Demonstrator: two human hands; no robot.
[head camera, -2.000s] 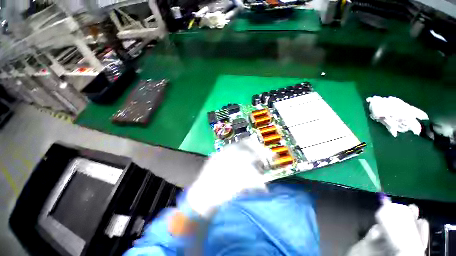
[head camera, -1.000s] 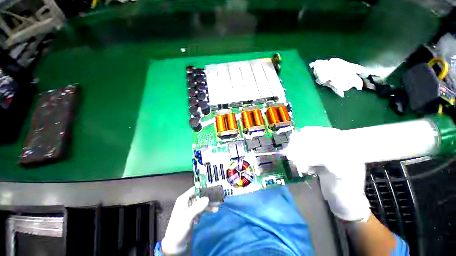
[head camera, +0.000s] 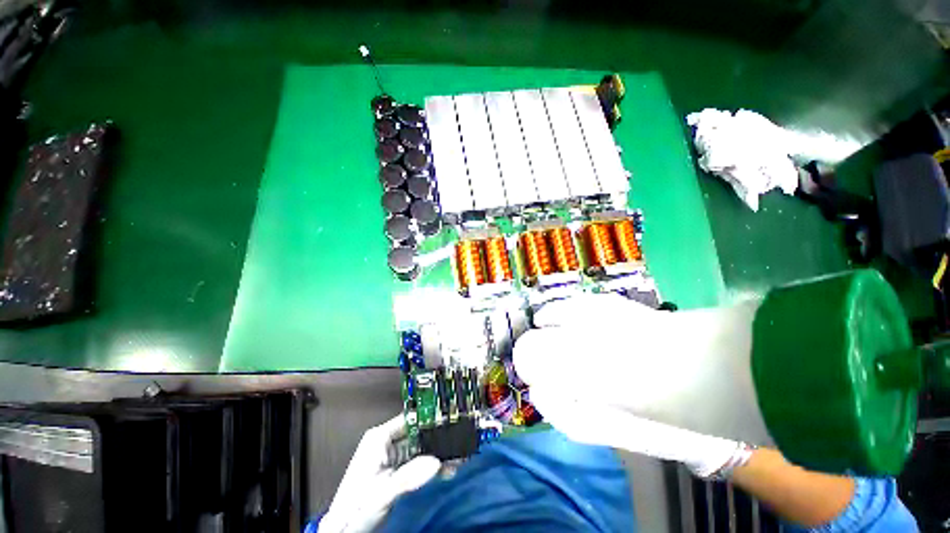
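Observation:
The power board (head camera: 526, 156) lies on the bright green mat (head camera: 302, 208), its near end over the bench edge. My right hand (head camera: 604, 364), in a white glove, is closed around the glue syringe (head camera: 833, 364), a white barrel with a green cap, above the board's near part. Its nozzle tip is hidden or too blurred to tell. My left hand (head camera: 380, 468), in a white glove, holds the board's near left corner. The orange-copper inductors (head camera: 548, 253) sit in a row mid-board, and black capacitors (head camera: 401, 193) stand along the left side. The toroidal coil (head camera: 500, 394) is partly hidden by my right hand.
A black foam pad (head camera: 52, 224) lies at far left. A crumpled white cloth (head camera: 745, 151) lies right of the mat, beside small black parts. A grey-black device (head camera: 908, 198) is at the right edge. Black trays (head camera: 208, 453) stand below the bench edge at lower left.
The board now lies square in view, with my left hand at its corner. My right hand and the syringe have moved left over the board, and the green cap appears much larger.

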